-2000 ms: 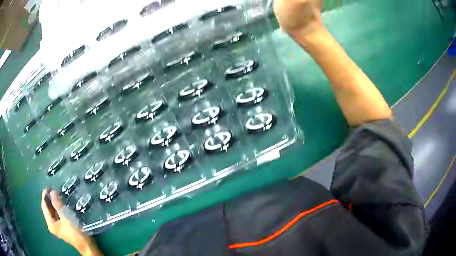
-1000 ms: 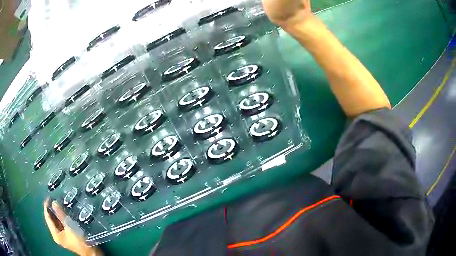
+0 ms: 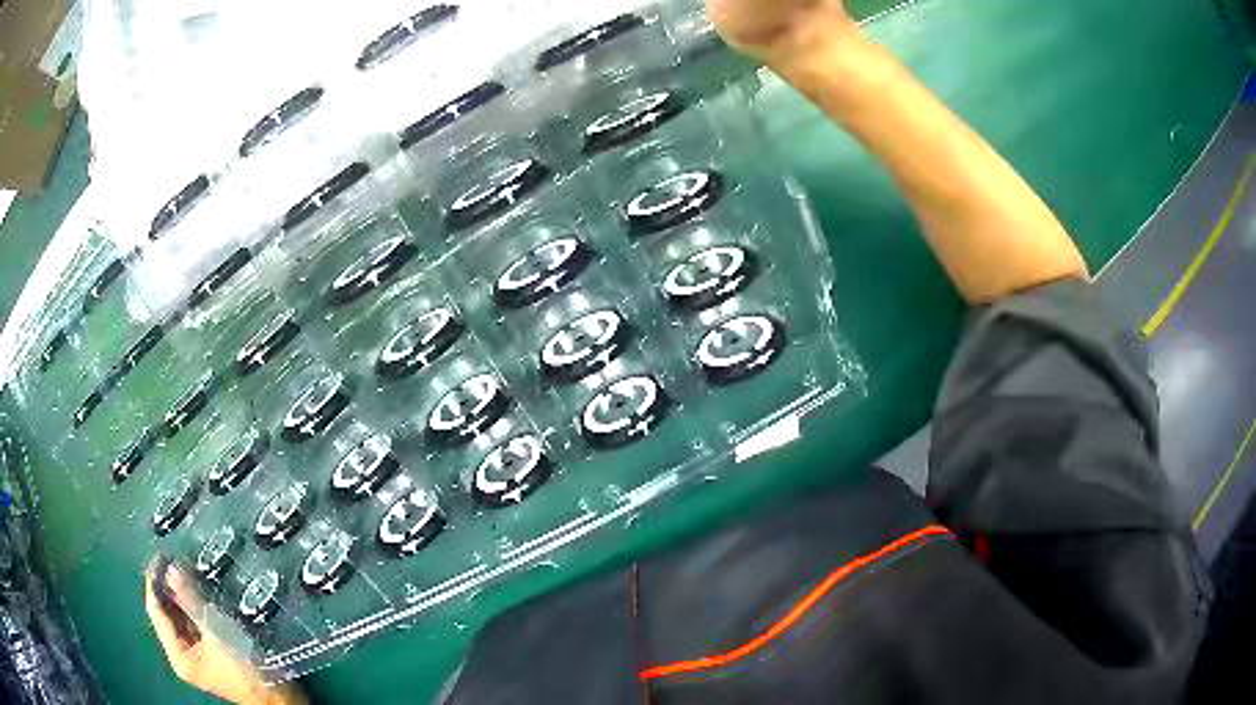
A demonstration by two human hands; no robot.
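A large clear blister tray (image 3: 551,521) slants across the green bench, with rows of black round parts (image 3: 507,466) bearing silver rings in its pockets. My left hand (image 3: 207,654) is at the tray's near left corner, with a small black pad (image 3: 176,595) held between the fingers. My right hand (image 3: 778,21) is over the tray's far right side, cut off by the top edge. Its fingers are mostly out of the picture, so I cannot tell if it holds anything. White glare washes out the tray's far part.
Green matting (image 3: 1047,124) covers the bench. A pale label (image 3: 769,441) is on the tray's near right edge. Shiny clear, dark-patterned material (image 3: 42,620) lies at the lower left. A brown item (image 3: 35,103) is at the upper left. Grey floor with yellow lines (image 3: 1201,276) is at right.
My right hand has shifted left, towards the top edge of the picture. The tray and my left hand sit slightly lower and further right in view, the left still with the black pad.
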